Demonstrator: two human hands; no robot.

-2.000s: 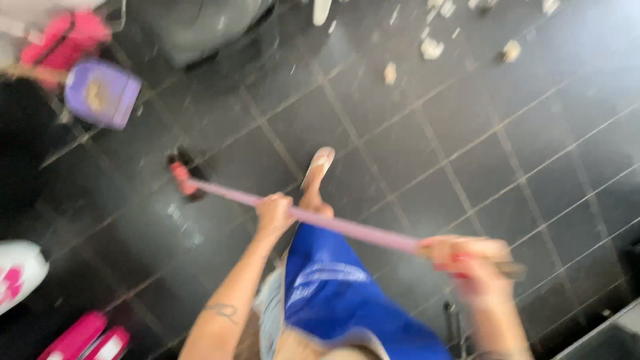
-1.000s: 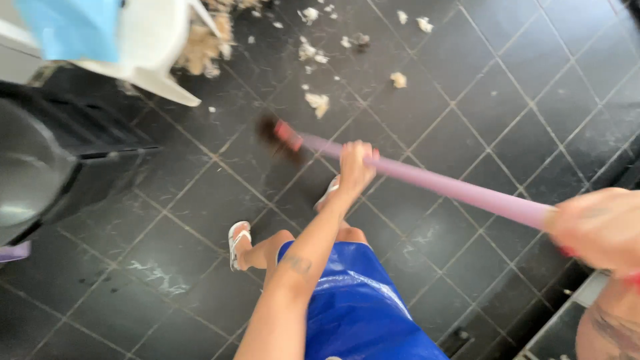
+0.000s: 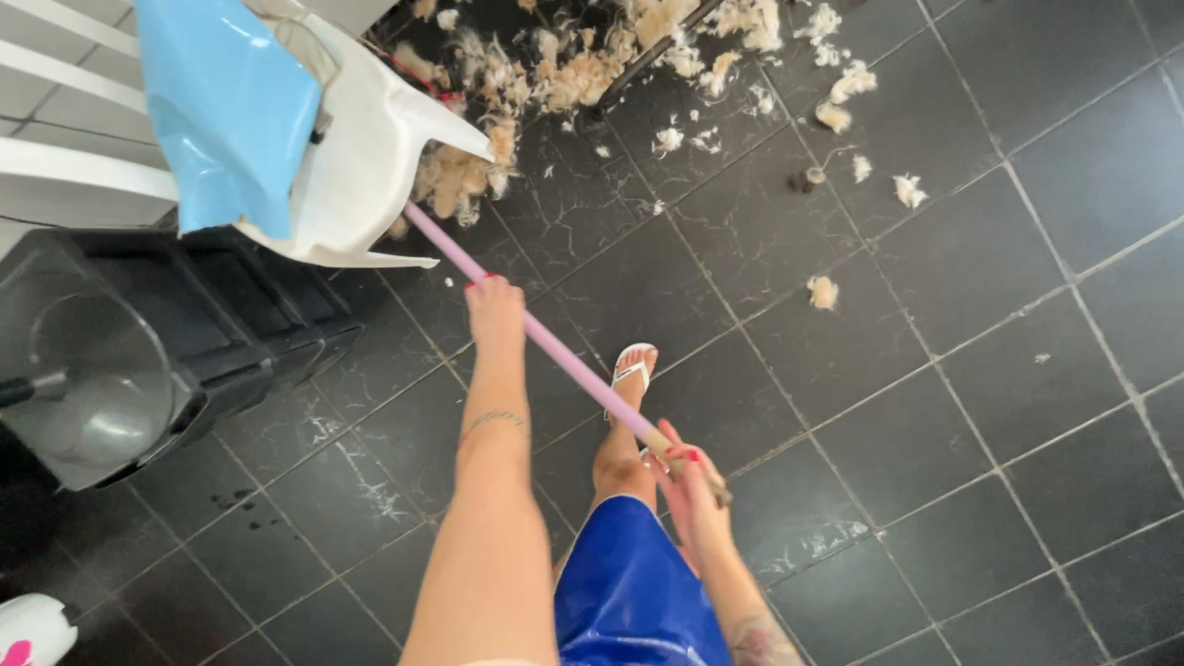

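Note:
A pink broom handle (image 3: 578,370) slants from under the white plastic chair (image 3: 356,157) down toward my body. My left hand (image 3: 497,305) grips it partway along, close to the chair's front legs. Near the bare tan upper end, my right hand (image 3: 686,476) is around the handle, its fingers partly loose. The broom head is hidden beneath the chair. Clumps of cream and tan fur (image 3: 573,74) lie in a thick pile beside and behind the chair, with smaller tufts (image 3: 909,191) scattered to the right on the dark floor tiles.
A light blue glossy cloth or apron (image 3: 227,120) lies over the chair. Left of it stands a black plastic container (image 3: 250,324) with a large round opening. A dark metal rod (image 3: 657,55) crosses the fur pile. My foot in a white flip-flop (image 3: 634,365) is on the tiles.
The broom's lower end, visible on open floor one second ago, is now under the chair. Both hands stay on the handle. The view has shifted toward the chair and fur pile.

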